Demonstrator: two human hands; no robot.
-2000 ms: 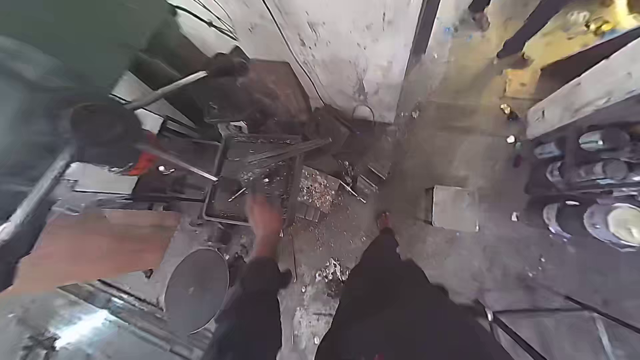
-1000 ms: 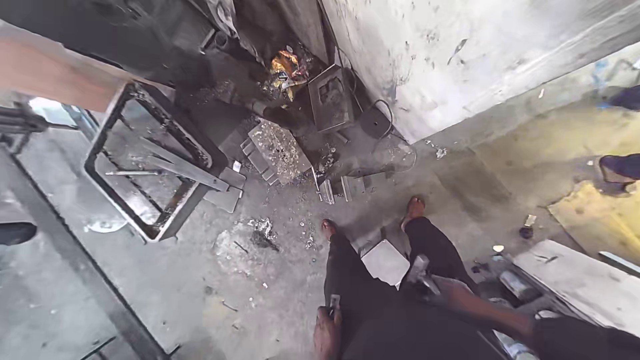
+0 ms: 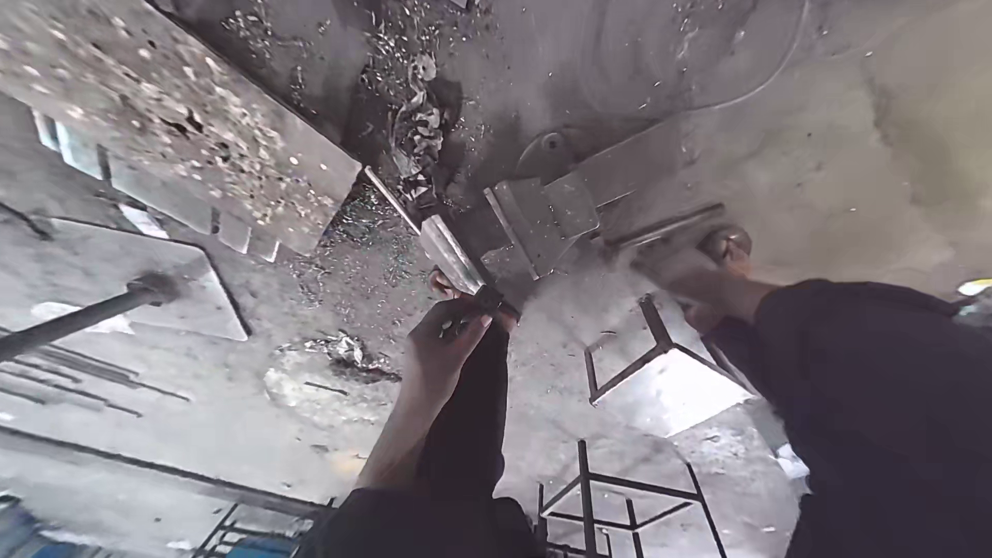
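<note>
My left hand (image 3: 446,341) is low at the centre, its fingers bent at the near end of a pale metal bar (image 3: 451,252) with a dark end. Whether the fingers grip the bar or only overlap it is unclear. Part of a bare foot shows just behind this hand. My right hand (image 3: 686,279) is blurred, over the floor at the right, near a thin dark rod (image 3: 670,223); what it holds cannot be made out. Between and beyond the hands lie flat metal plates (image 3: 546,221). A thin rod (image 3: 391,200) lies beside the bar.
A block with a speckled, pitted top (image 3: 232,147) stands at upper left, metal pieces along its side. Metal shavings (image 3: 418,132) litter the floor. A pale-topped low stool (image 3: 670,391) and a dark metal frame (image 3: 585,496) are at lower right. A flat plate (image 3: 124,271) lies left.
The view has swung and come much closer to the floor. My left hand has reached forward to the metal bar by the block; my right hand has moved forward over the floor.
</note>
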